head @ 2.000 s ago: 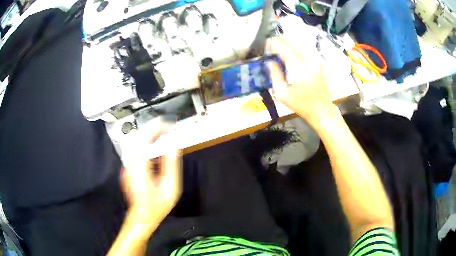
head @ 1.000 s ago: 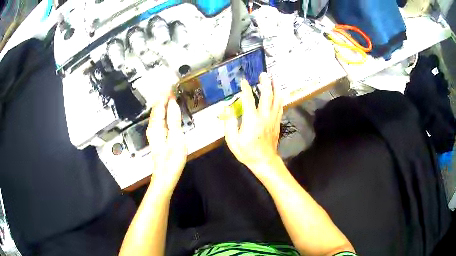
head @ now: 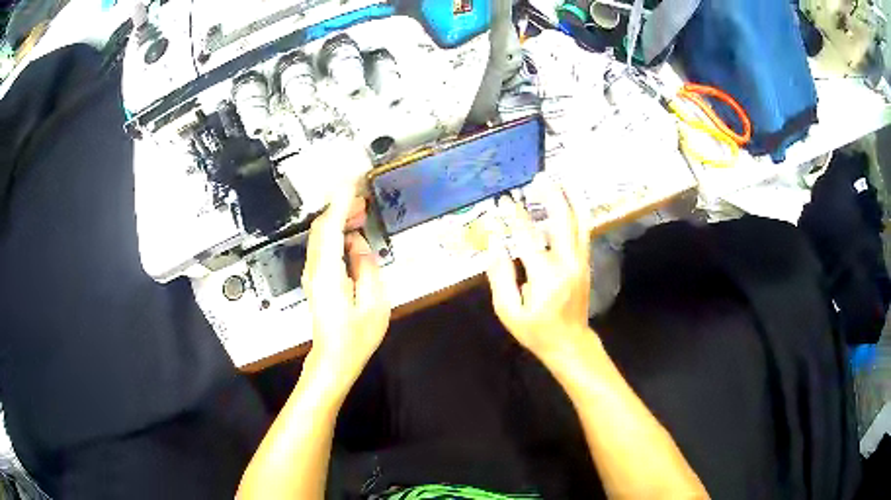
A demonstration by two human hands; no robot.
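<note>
The smartphone (head: pixel 459 176) leans sideways against the front of the off-white overlock machine (head: pixel 410 107), its screen lit blue-grey and facing me. My left hand (head: pixel 347 293) is at the phone's left end, fingertips close to its edge; whether they grip it is unclear. My right hand (head: pixel 544 278) is below the phone's right half, fingers spread, fingertips near its lower edge, holding nothing that I can see.
Black fabric (head: pixel 78 264) spreads at the left and over my lap. Orange and yellow scissor handles (head: pixel 718 122) lie at the right beside folded denim (head: pixel 750 68). The white table has a brown front edge (head: pixel 640 207). Dark fabric (head: pixel 848 234) hangs at the far right.
My right hand has left the phone's right end and is now below it. My left hand has come up from the table edge to its left end. The screen picture has changed.
</note>
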